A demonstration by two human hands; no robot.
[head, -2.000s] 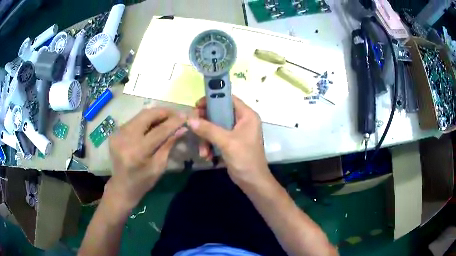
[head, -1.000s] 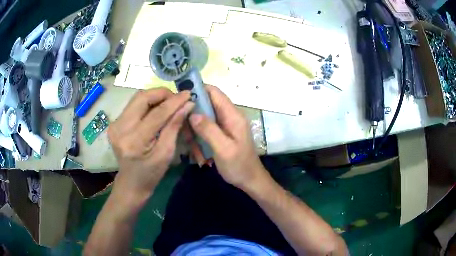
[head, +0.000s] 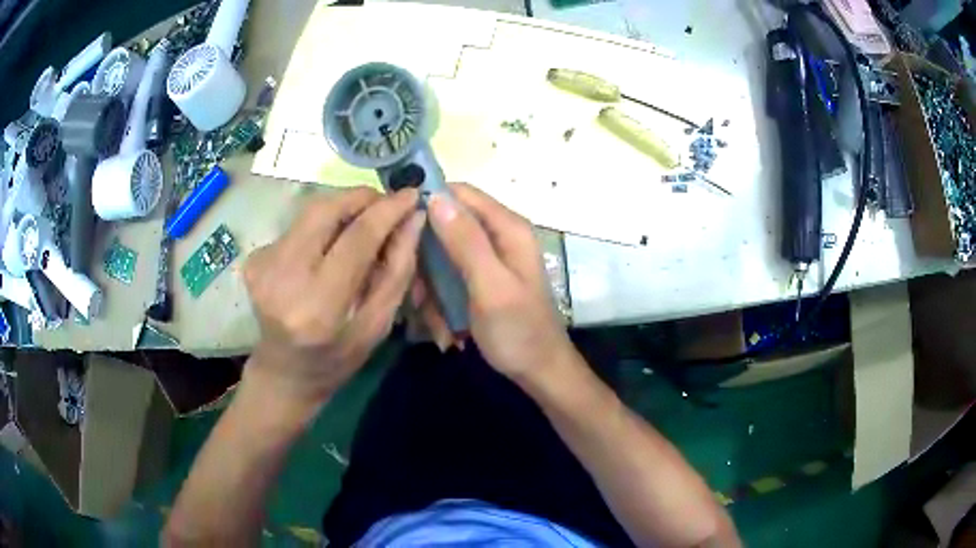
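Observation:
A grey handheld fan body (head: 377, 113) is held up over the front edge of the pale yellow mat (head: 482, 193), its round head pointing away and tilted to the left. My right hand (head: 501, 280) is closed around the handle from the right, its thumb on the front face. My left hand (head: 337, 268) has its fingertips pinched together at the small opening below the dark oval on the handle. Whether a small part is between those fingertips is hidden. The lower handle is partly covered by my right hand.
Two yellow-handled screwdrivers (head: 639, 137) and small dark pieces (head: 701, 150) lie on the mat. White and grey fan bodies (head: 126, 184), a blue cell (head: 198, 202) and a green board (head: 210, 260) lie left. A black electric screwdriver (head: 796, 161) and parts box (head: 929, 161) are right.
The fan head has moved left and tilted left from upright. My left hand has moved right, from beside the handle onto its front. My right thumb has moved up the handle.

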